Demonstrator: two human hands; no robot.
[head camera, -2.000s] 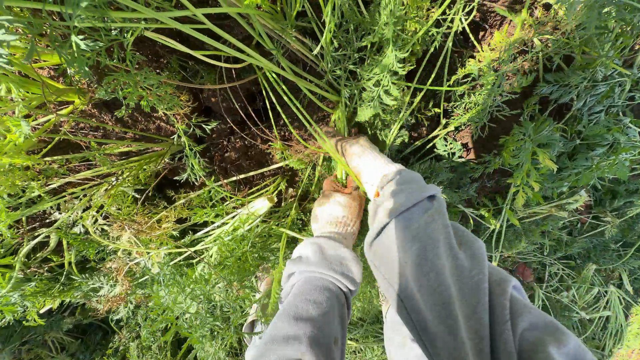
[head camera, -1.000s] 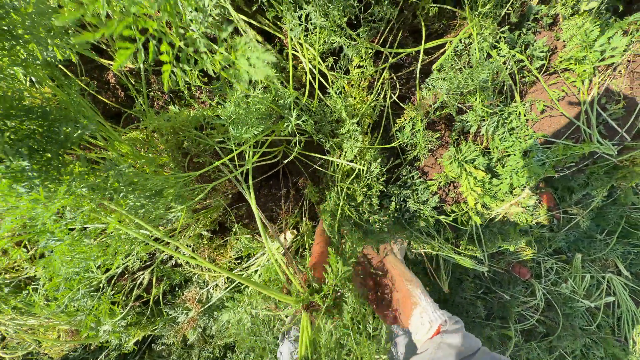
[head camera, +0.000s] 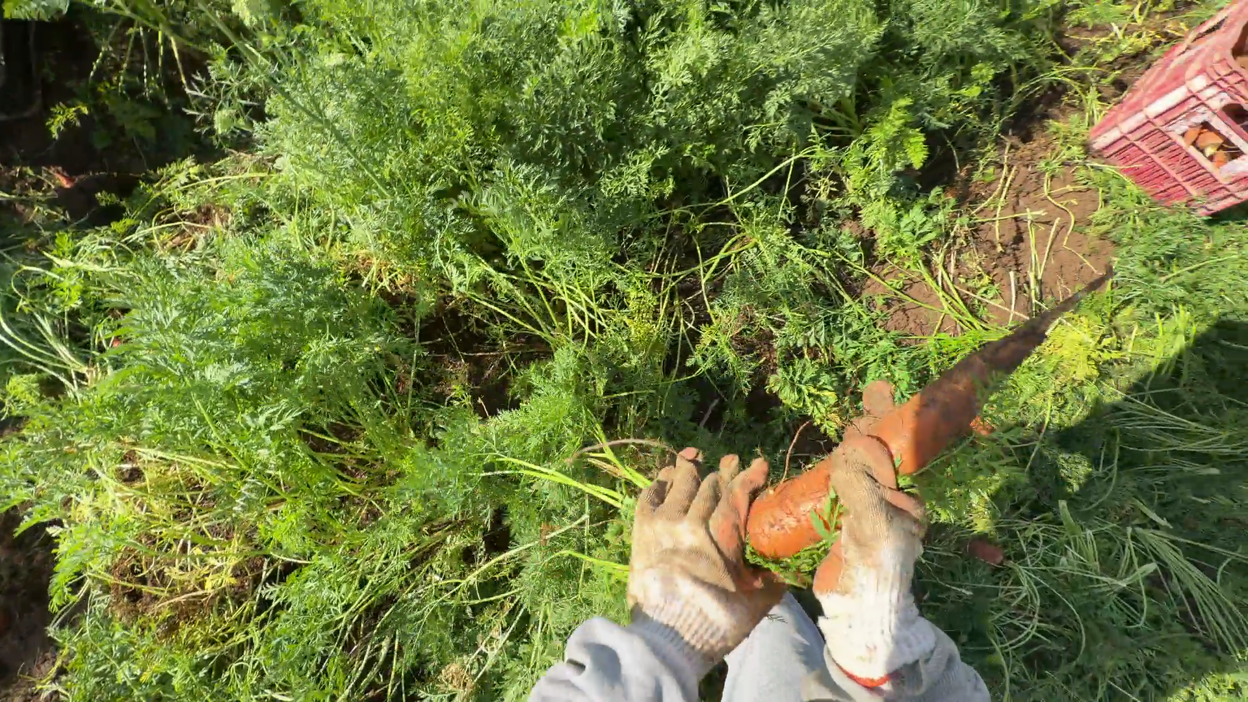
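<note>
A large carrot (head camera: 931, 419), orange with dark soil toward its thin tip, points up and right. My right hand (head camera: 873, 517), in a soiled knitted work glove, is wrapped around its thick part. Beside the carrot's crown end is my left hand (head camera: 697, 546), gloved alike, its fingers bent; green stems (head camera: 575, 478) stick out to the left of it. Whether the left hand grips those stems or the crown is hidden by the glove. Bits of green leaf lie along the underside of the carrot near the right hand.
A red plastic crate (head camera: 1160, 146) with carrots inside stands at the upper right. Bare brown soil (head camera: 1024, 234) shows near it. Dense carrot foliage (head camera: 585, 127) fills the middle and left. Cut or pulled stems (head camera: 1150, 546) lie at the right, partly in shadow.
Two seconds ago both hands were together low in the foliage at the stems. The carrot is now raised in view in my right hand. The view has shifted, bringing in the crate.
</note>
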